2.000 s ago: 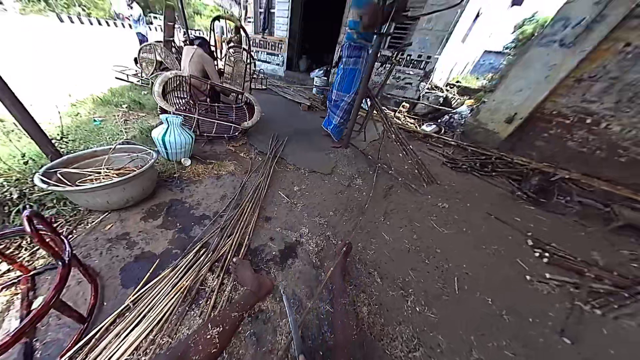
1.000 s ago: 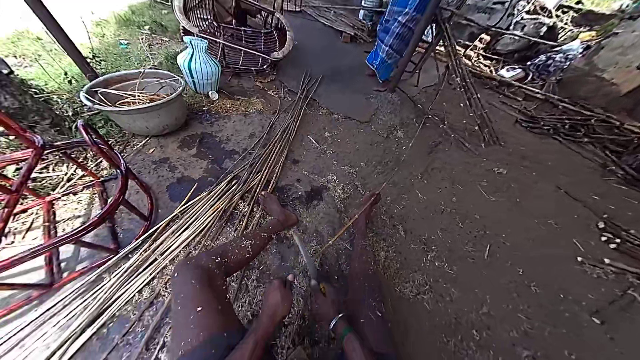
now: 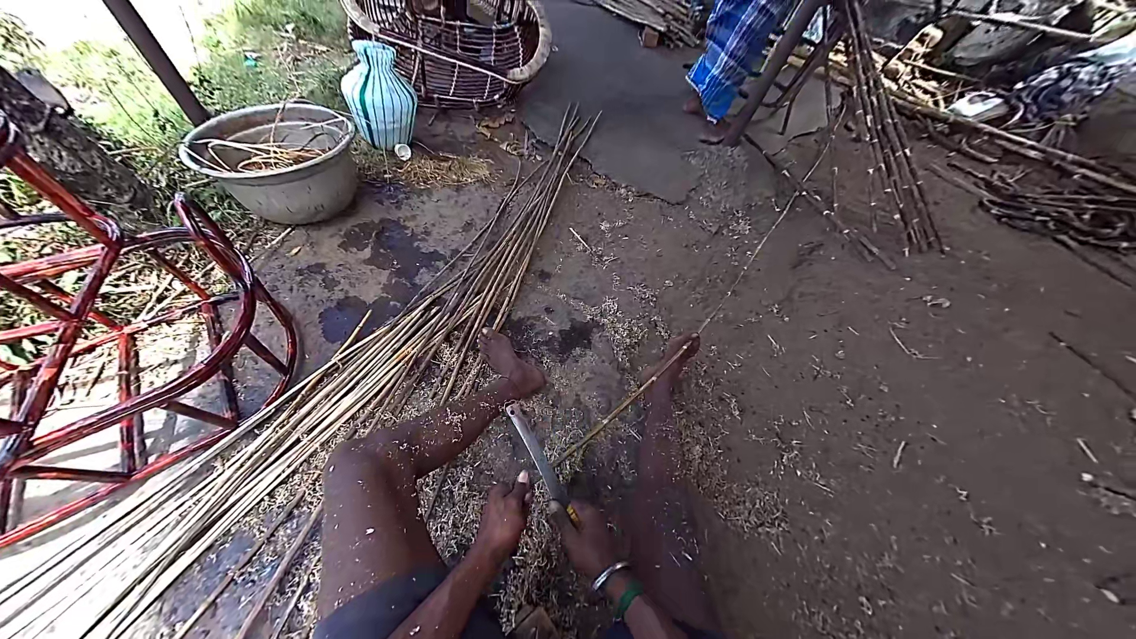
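Observation:
My right hand point(image 3: 587, 537), with a metal bangle and a green band at the wrist, is closed on the handle of a knife point(image 3: 537, 453). Its long, slightly curved blade points up and left. My left hand point(image 3: 506, 515) is just left of the blade, fingers curled and thumb up; whether it grips anything is unclear. A thin cane point(image 3: 617, 411) runs from near the blade, past my right foot point(image 3: 682, 348), toward the upper right; its near end is hidden around the blade and hands. Left of my legs lies a long bundle of canes point(image 3: 390, 355).
A red-brown cane frame point(image 3: 222, 328) stands at left. Behind are a basin point(image 3: 293, 191) holding coiled strips, a striped water pot point(image 3: 382, 102) and a woven cane chair point(image 3: 461, 53). A person in blue checked cloth point(image 3: 732, 53) stands beside a dark pole point(image 3: 777, 71). Shavings cover the ground.
The view has tilted down strongly since the oldest frame, bringing both hands into sight. Since one second ago, the knife and hands have stayed close together between my legs.

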